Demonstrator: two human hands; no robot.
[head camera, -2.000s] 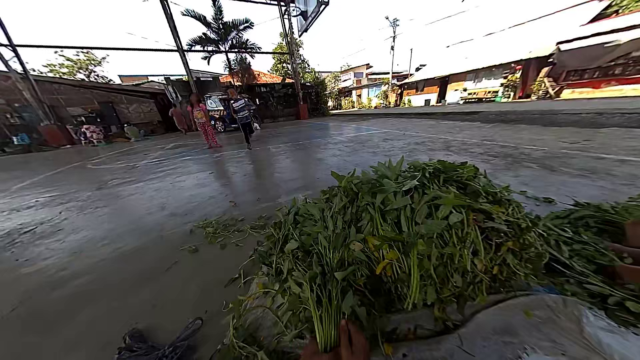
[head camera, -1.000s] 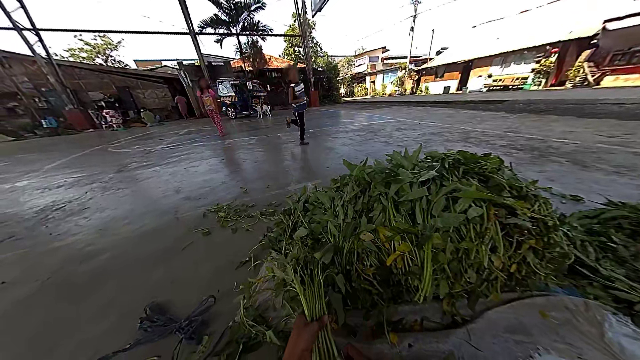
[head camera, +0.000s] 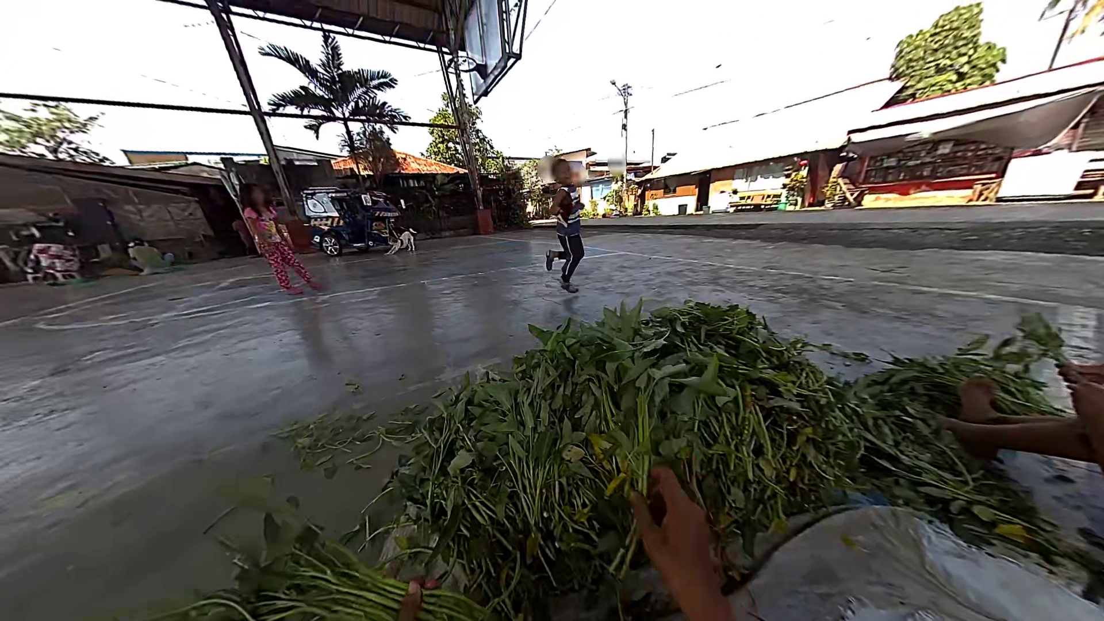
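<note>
A large heap of leafy green stems, probably water spinach, lies in front of me. Over its near side, my right hand pinches a few stems between thumb and fingers. Low in the view, my left hand is closed around a bunch of long green stems, whose leaves point up and left. Most of that hand lies below the picture edge. Beside my right forearm is a grey-white plastic sheet or sack under the heap's near edge.
Another person's feet and hand are at the right, by more greens. Loose leaves lie left on the wet concrete court. Two people stand or run farther off, near a parked tricycle and a dog.
The bunch in my left hand has moved to the lower left, away from the heap's front. My right hand has come up onto the heap and taken hold of stems. The far runner has moved right.
</note>
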